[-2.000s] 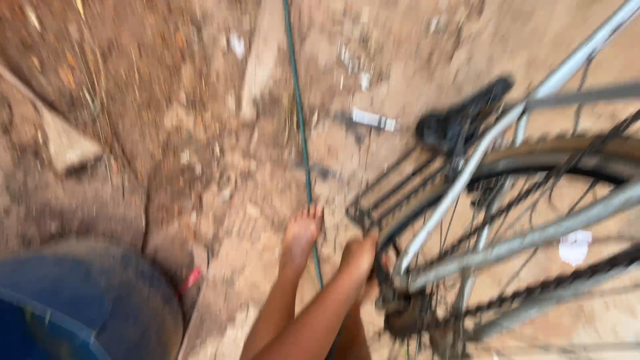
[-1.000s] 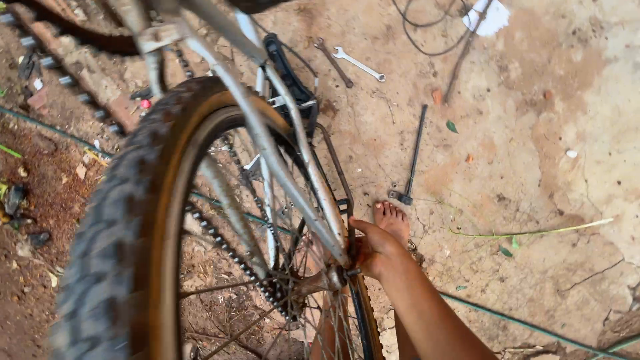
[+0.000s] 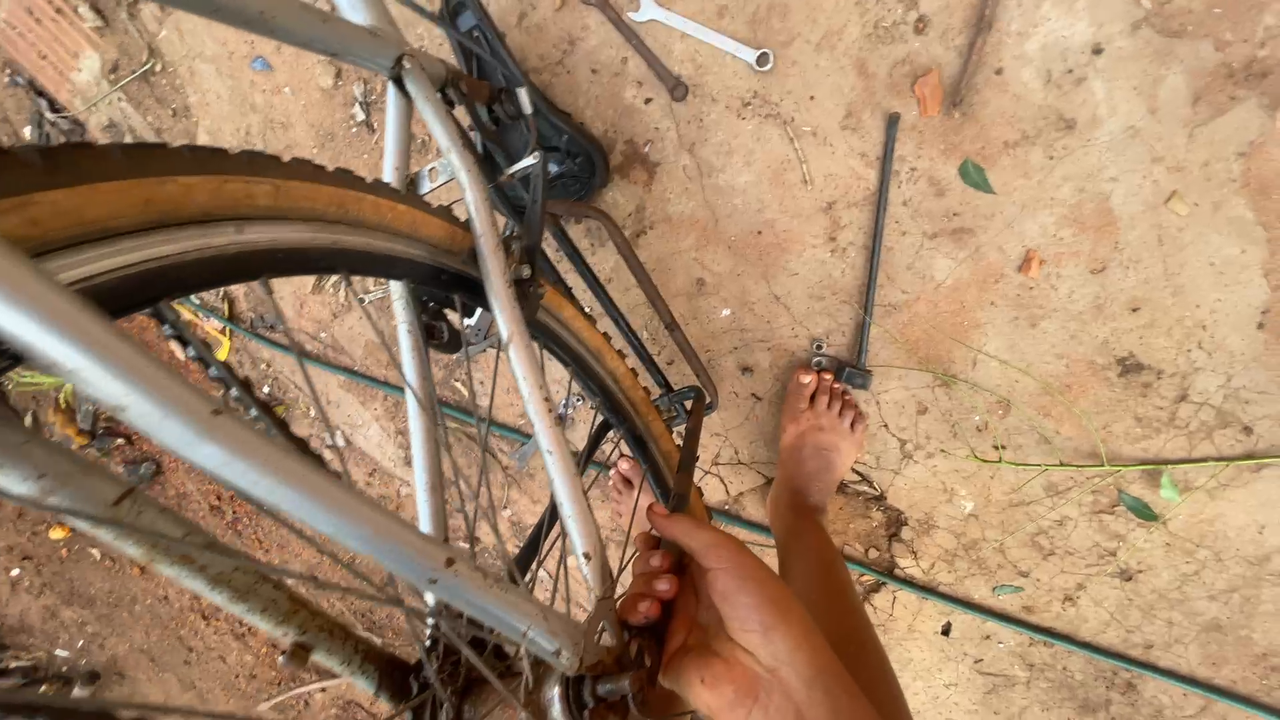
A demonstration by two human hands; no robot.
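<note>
My right hand [image 3: 715,610] comes in from the bottom right, its thumb and fingers closed around a flat dark metal strut [image 3: 688,450]. The strut runs up beside the tyre to a black and rusty rear rack frame [image 3: 650,290]. Just left of the hand are the wheel hub and axle [image 3: 610,685] and the silver frame's dropout [image 3: 600,620]. The bicycle's rear wheel has a brown-walled knobby tyre [image 3: 250,205]. Near the top is the black saddle [image 3: 560,150]. My left hand is not in view.
Two bare feet are on the ground, one [image 3: 815,440] by a black bar tool [image 3: 878,240] and small nuts [image 3: 819,350]. Farther up lie a silver combination wrench [image 3: 705,35] and a rusty wrench [image 3: 640,50]. A green hose [image 3: 1000,605] crosses beneath the wheel. A thin green twig [image 3: 1110,466] lies right.
The view has shifted strongly around the bicycle. My right hand stays by the rear hub; its closed grip on the strut now shows plainly.
</note>
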